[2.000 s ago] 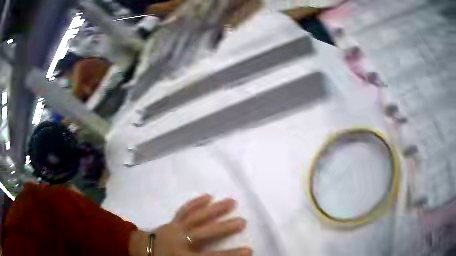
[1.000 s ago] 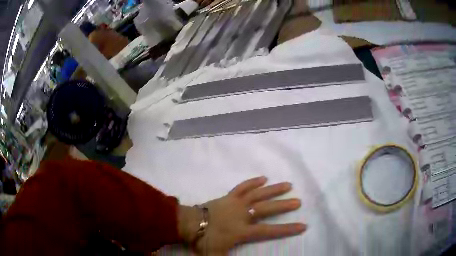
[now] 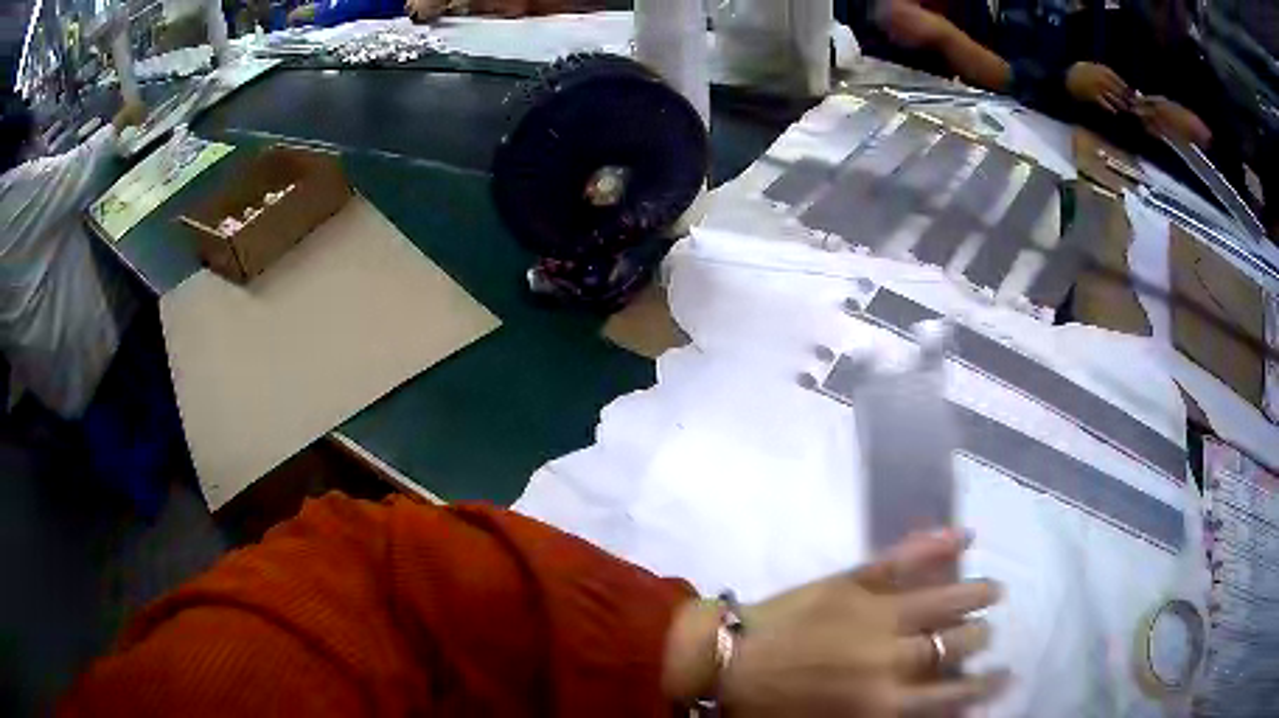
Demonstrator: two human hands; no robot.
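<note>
My left hand (image 3: 856, 645) reaches in from the lower left in a rust-red sleeve, with a bracelet and a ring. Its fingers lie around the lower part of a grey flat strip (image 3: 905, 456). The strip is raised above the cloth, blurred, with its fitting end up; its lower end is hidden by the hand. Two more grey strips, one (image 3: 1052, 470) partly behind the raised strip and one (image 3: 1038, 379) beyond it, lie on white padding cloth (image 3: 715, 442). A masking tape roll (image 3: 1188, 648) lies at the lower right. My right hand is not in view.
A black fan (image 3: 600, 183) stands left of the cloth. Further left are a cardboard sheet (image 3: 316, 351) and small open box (image 3: 274, 218) on the green bench (image 3: 526, 386). More strips (image 3: 912, 197) lie at the far side. People's hands (image 3: 1101, 87) show opposite. A printed sheet (image 3: 1241, 561) is at right.
The view has swung left, showing the box and cardboard. My left hand was spread open on the cloth; now its fingers are around a raised strip. The two lying strips remain on the cloth.
</note>
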